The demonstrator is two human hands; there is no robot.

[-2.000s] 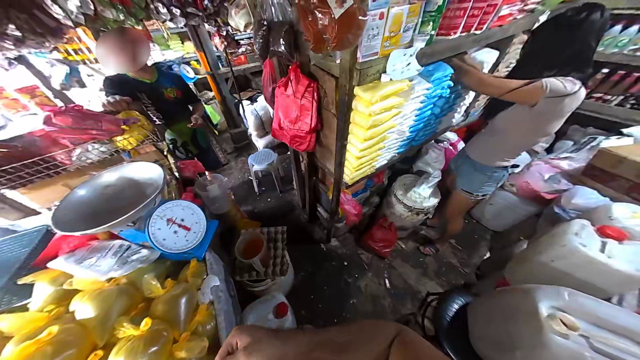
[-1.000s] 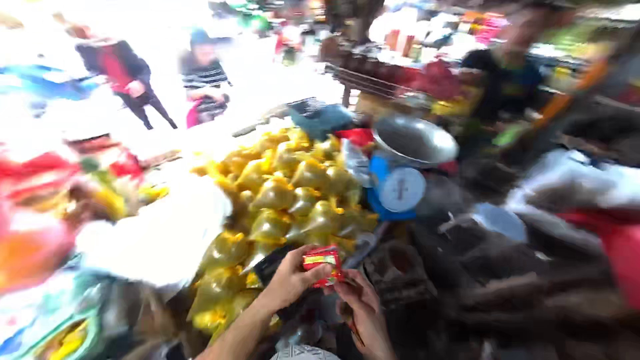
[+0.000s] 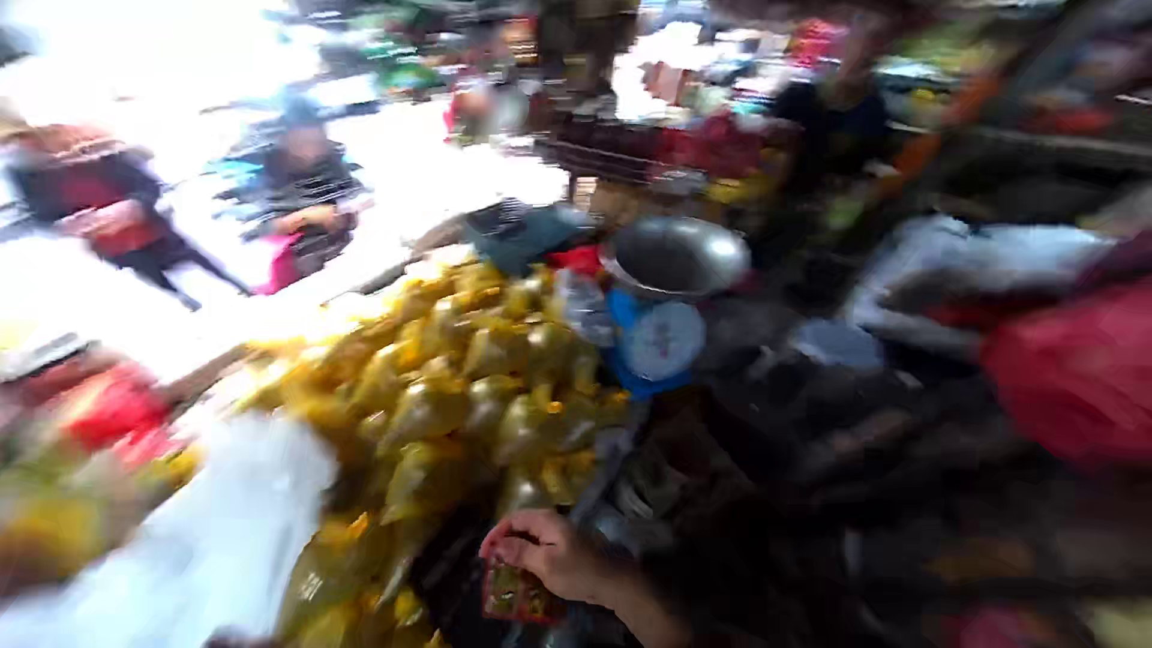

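My right hand [image 3: 551, 551] is at the lower middle, its forearm coming in from the bottom right. Its fingers are closed on a small red packet [image 3: 513, 592] with a yellow-green pattern, which hangs below them. Just beyond lie many tied plastic bags of yellow liquid [image 3: 427, 409], heaped together. Behind the right side of the heap stands a blue dial scale [image 3: 664, 340] with a round metal pan [image 3: 675, 256] on top. My left hand cannot be made out; a small dark blurred shape touches the bottom edge at the left.
A white plastic sheet or bag [image 3: 207, 531] is at the lower left, near red bags [image 3: 117, 405]. Two people stand beyond the heap at the left, and another person is at the back right. A red bag [image 3: 1080, 369] hangs at the right. Much is blurred.
One second ago both hands were on the red packet; now only my right hand is seen on it. Two seconds ago the view faced the shelves and no packet was visible.
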